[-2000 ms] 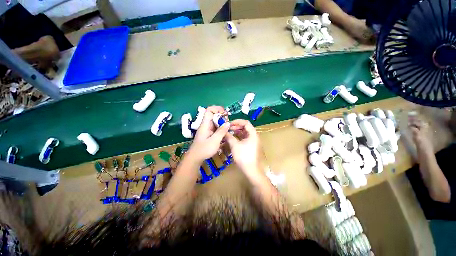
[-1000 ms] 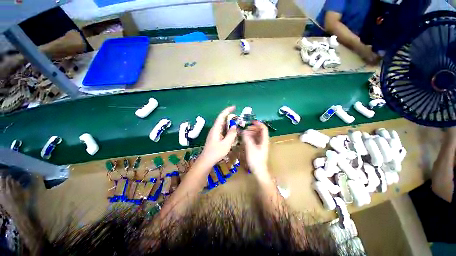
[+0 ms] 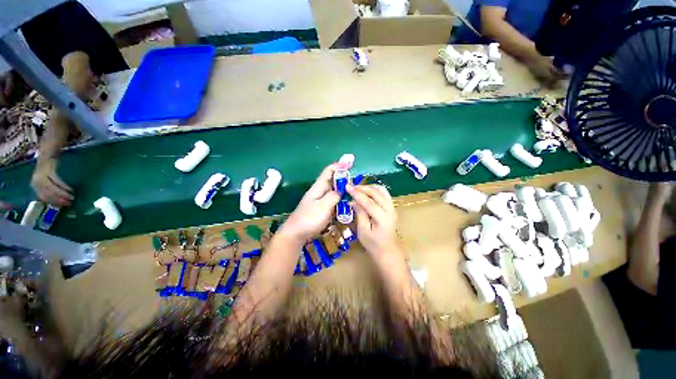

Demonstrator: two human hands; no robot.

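Observation:
My left hand (image 3: 314, 206) holds a white curved plastic housing (image 3: 344, 201) upright over the near edge of the green belt. Blue shows inside its hollow side. My right hand (image 3: 373, 211) is at the housing's right side, its fingertips on the blue part inside. A bit of blue and thin dark wires show just behind my right fingers. A row of battery-and-board assemblies (image 3: 215, 277) lies on the near bench, partly hidden by my left forearm.
Housings lie spaced along the green conveyor belt (image 3: 296, 152). A heap of white housings (image 3: 530, 237) is at right, above a carton (image 3: 563, 333). A black fan (image 3: 656, 111) stands at right. A blue tray (image 3: 167, 83) is across the belt. Another person's hand (image 3: 52, 189) is at left.
The held housing now stands upright with its blue-filled side showing. My right fingers have moved onto it. Belt housings have shifted left. Another person's hand has reached onto the belt at left.

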